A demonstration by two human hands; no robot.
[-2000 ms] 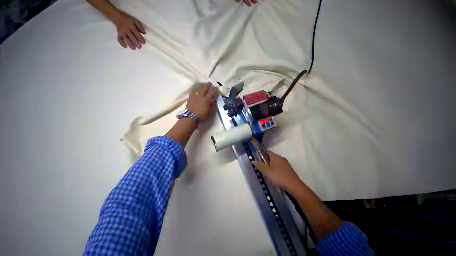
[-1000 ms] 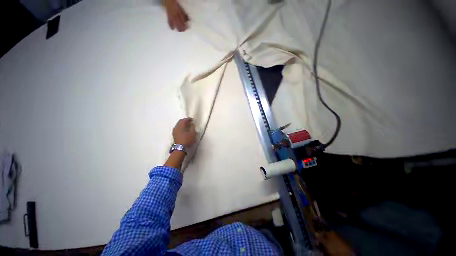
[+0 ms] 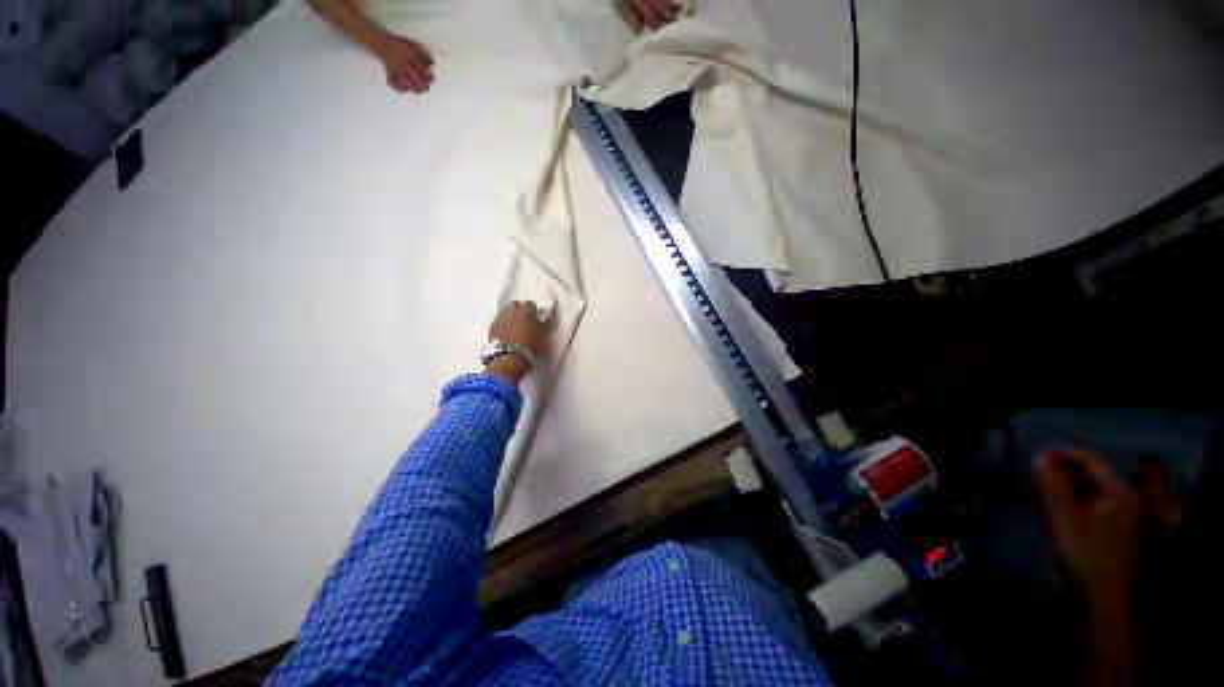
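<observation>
My left hand is closed on the bunched cut edge of the cream fabric ply, over the flat white lay. The silver end-cutter track lies across the cloth. The end cutter, with its red-and-white label, white cylinder and red digits, sits at the track's near end, past the table edge. My right hand is off the cutter at the lower right, blurred and dark; I see nothing in it, fingers unclear. The power cable runs over the cloth at the right.
Another person's two hands rest on the cloth at the far edge. A small black rectangle lies at the far left. A dark bar and a grey-white pile lie at the lower left. The worn wooden table edge is near my body.
The cutter has moved along the track to its near end. My right hand has left the cutter. My left hand has moved from flat on the cloth to gripping the folded ply.
</observation>
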